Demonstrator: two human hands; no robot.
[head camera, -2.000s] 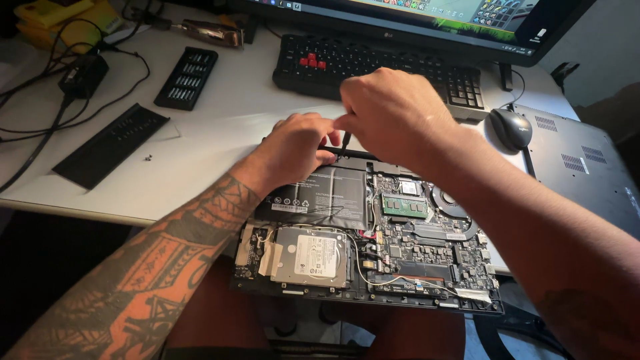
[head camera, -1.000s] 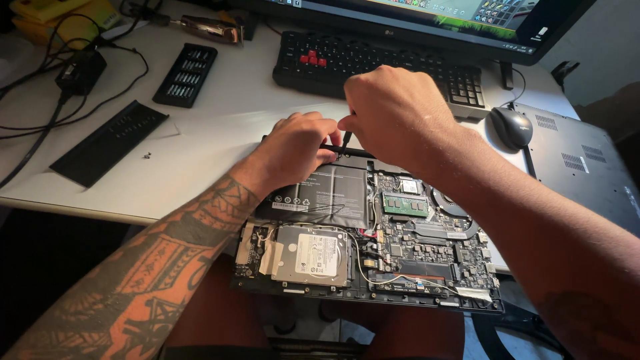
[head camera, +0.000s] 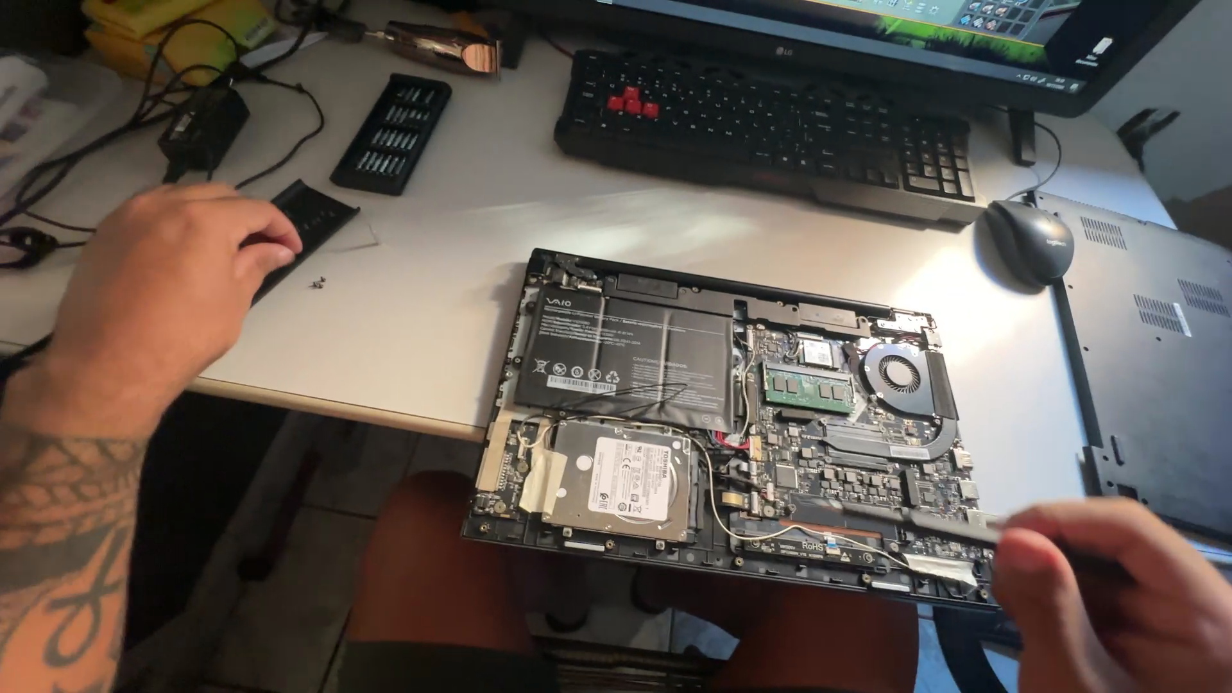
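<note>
An opened laptop base lies across the desk's front edge and my lap, with its battery (head camera: 626, 361), hard drive (head camera: 621, 481), green memory module (head camera: 807, 388) and cooling fan (head camera: 897, 373) exposed. My right hand (head camera: 1107, 577) grips a dark, thin screwdriver (head camera: 948, 527), its shaft pointing left over the laptop's lower right part. My left hand (head camera: 178, 279) is over the black tray (head camera: 313, 217) at the left, thumb and forefinger close together; whether a screw is between them cannot be seen. A few small screws (head camera: 318, 283) lie on the desk beside it.
A black bit case (head camera: 393, 133) lies behind the tray, near a power adapter (head camera: 204, 125) and cables. A keyboard (head camera: 760, 135) and monitor stand at the back. A mouse (head camera: 1030, 243) and the laptop's bottom cover (head camera: 1145, 356) are at the right.
Both hands have left the laptop's back edge, where they were together around the screwdriver. The left hand has moved left to the black tray, the right hand to the near right with the screwdriver.
</note>
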